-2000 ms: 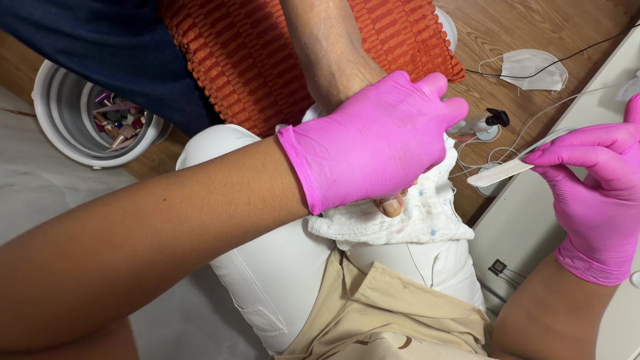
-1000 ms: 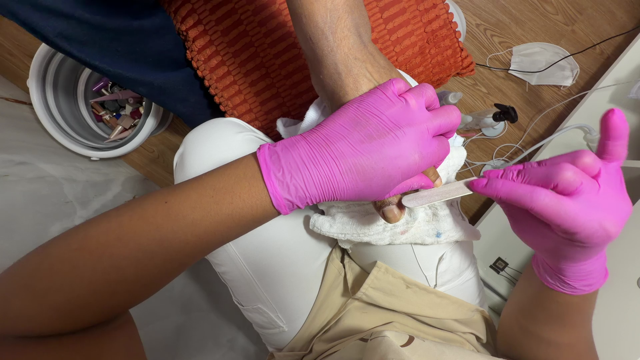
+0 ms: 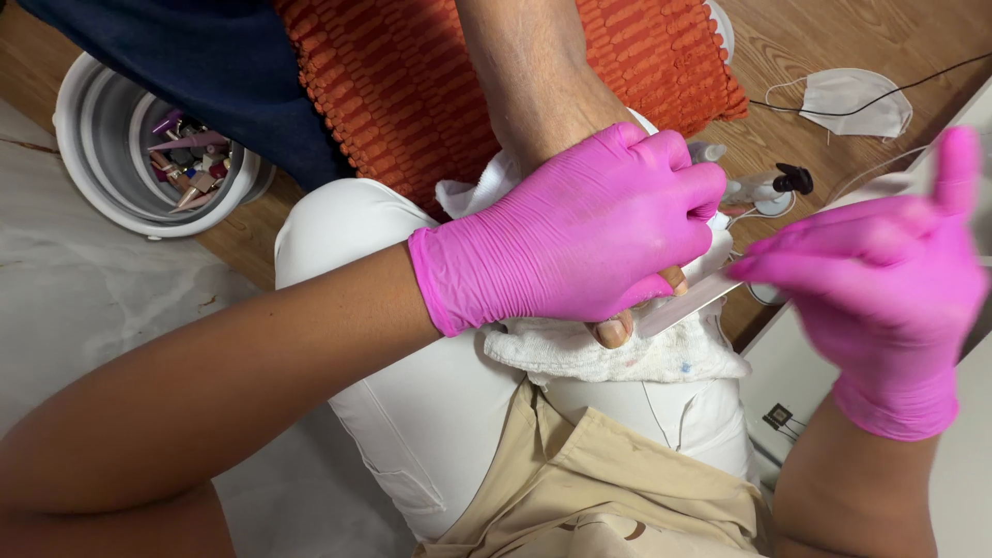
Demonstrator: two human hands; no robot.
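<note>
My left hand [image 3: 581, 225], in a pink glove, is closed over the toes of another person's foot [image 3: 542, 101]. The big toe [image 3: 612, 331] and part of another toe show below my glove. My right hand [image 3: 868, 256], gloved in pink and blurred, pinches a pale nail file [image 3: 690, 302] between thumb and fingers, its index finger raised. The file's far end lies close beside the big toe; whether it touches cannot be told. Under the foot, a white towel [image 3: 620, 360] with small coloured spots is spread over my lap.
An orange textured cushion [image 3: 387, 101] lies beyond my knees. At the left stands a white-and-grey bucket [image 3: 74, 155] of nail polish bottles. Bottles, one with a black pump [image 3: 793, 179], stand past my hands; a white face mask [image 3: 856, 101] and a black cable are on the wood floor.
My right hand has brought the file leftward from clear of the foot to beside the toes. My left hand stays closed over the foot.
</note>
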